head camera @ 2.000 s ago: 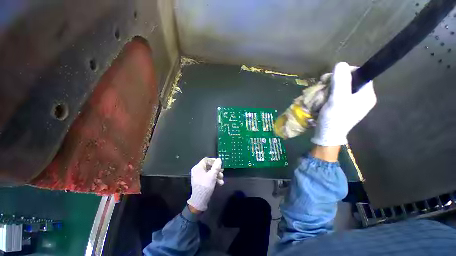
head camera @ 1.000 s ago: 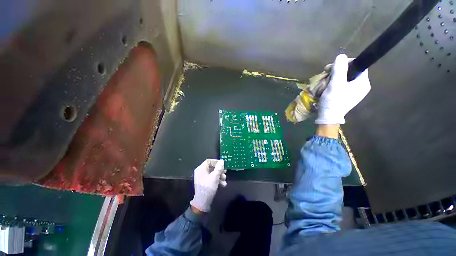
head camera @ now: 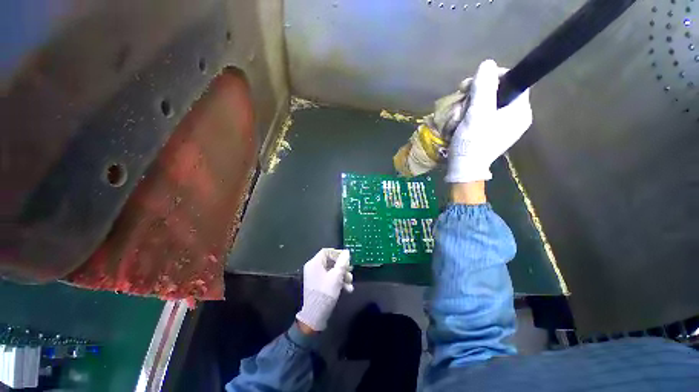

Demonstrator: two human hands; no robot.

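The green circuit board (head camera: 375, 222) lies on the dark green shelf (head camera: 306, 199), with rows of silver solder bars facing up. My left hand (head camera: 323, 285), in a white knit glove, pinches the board's front left corner. My right hand (head camera: 490, 126), also in a white glove, grips the hose nozzle (head camera: 421, 150), wrapped in dirty cloth and yellow tape. The nozzle's end is above the board's back right edge. My right sleeve covers the board's right edge.
The black hose (head camera: 571, 46) runs from my right hand to the upper right. A booth flap (head camera: 176, 207) with holes and a worn red part stands at left. Grey metal walls (head camera: 383, 61) enclose the shelf. Another board with a white block (head camera: 21, 366) shows at lower left.
My right hand and the nozzle have moved left and back, from beside the board's right edge to its back edge. My left hand keeps its hold on the corner. The view has shifted slightly.
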